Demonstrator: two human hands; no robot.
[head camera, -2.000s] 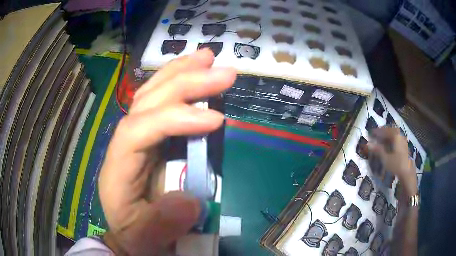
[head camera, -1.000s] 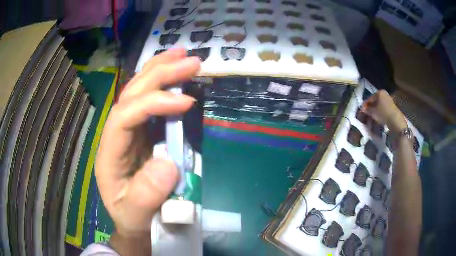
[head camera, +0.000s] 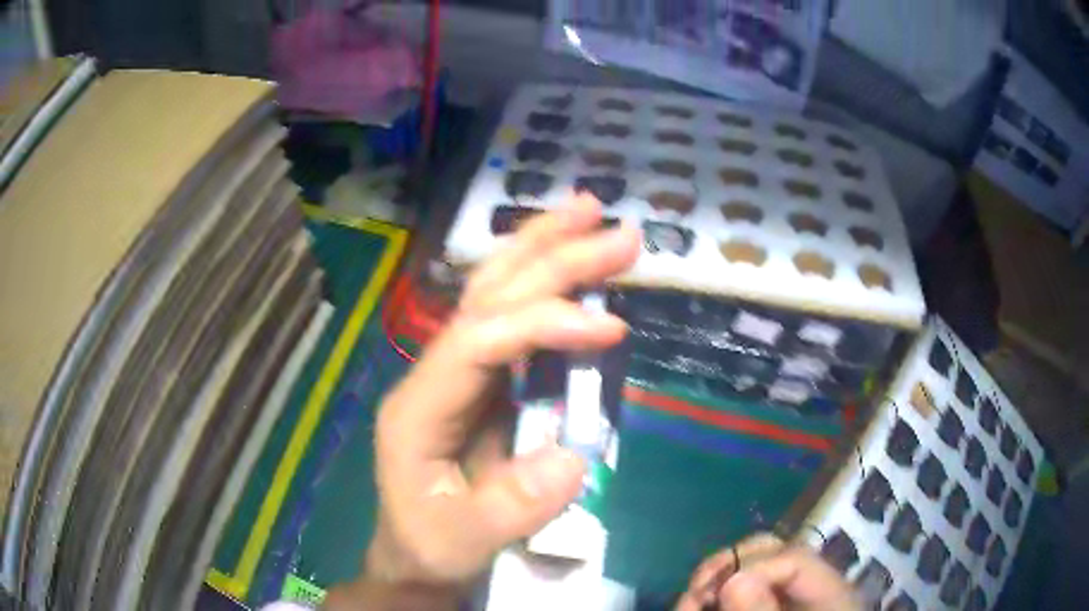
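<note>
My left hand (head camera: 478, 406) is raised at centre, fingers curled around an upright narrow handheld unit (head camera: 585, 406) with a pale bar along it. A green patch (head camera: 595, 487) and a white block (head camera: 568, 535) show at its lower end. My right hand (head camera: 782, 580) is low at the bottom edge, partly cut off, fingertips pinched on a thin dark lead (head camera: 737, 556); whether a speaker hangs from it is hidden. The right-hand foam tray (head camera: 850, 477) holds rows of dark speakers, with one tan empty cut-out near its upper left.
A rear foam tray (head camera: 705, 269) with mostly empty cut-outs sits on dark stacked trays (head camera: 705, 346). A tall stack of cardboard-and-foam layers (head camera: 155, 346) stands at left. A red cable (head camera: 431, 107) hangs behind. A pink cloth (head camera: 346, 66) lies at back left.
My right hand has left the right-hand tray and come down to the bottom edge with a thin lead. The view has shifted, so the trays and my left hand appear lower and further right.
</note>
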